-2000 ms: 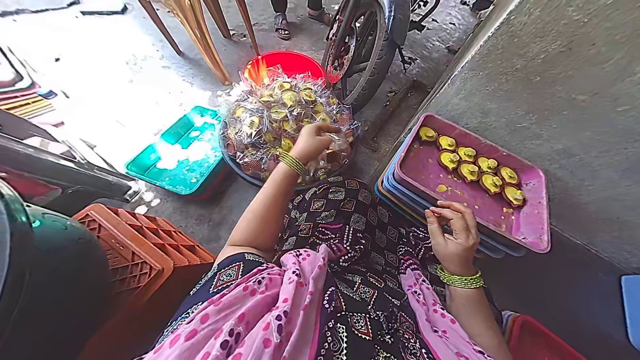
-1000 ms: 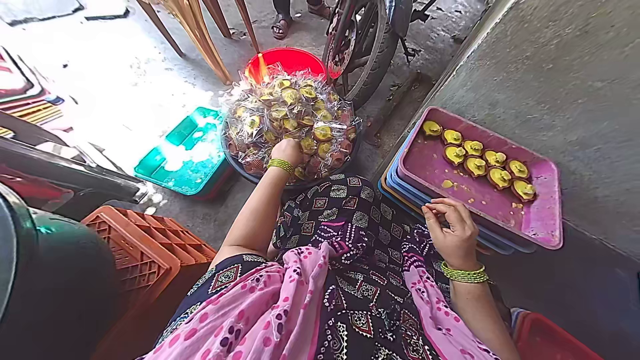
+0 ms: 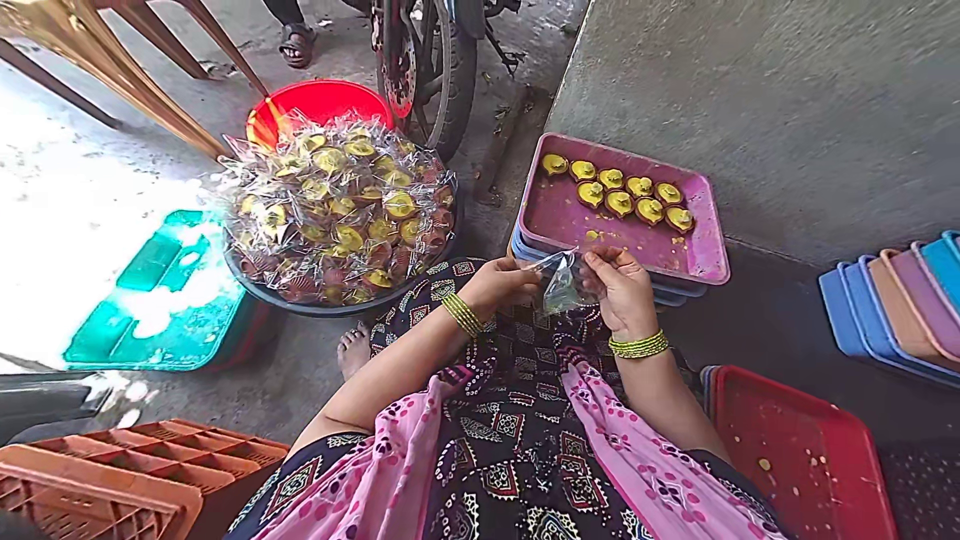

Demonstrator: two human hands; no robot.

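Note:
My left hand and my right hand pinch a small clear plastic bag between them, over my lap. No lamp shows inside the bag. Just beyond my right hand, a pink plastic tray on a stack of trays holds several clay lamps with yellow tops in two rows. Left of my left hand, a round dark tub is heaped with similar yellow-topped clay pieces in clear wrappers.
A red tub stands behind the heap, near a chair and a motorcycle wheel. Around me are a teal tray, an orange crate, a red tray and stacked trays. Someone's sandalled foot is at the top.
My left hand has come away from the wrapped heap and now meets my right hand at a clear bag. The view has shifted to the right.

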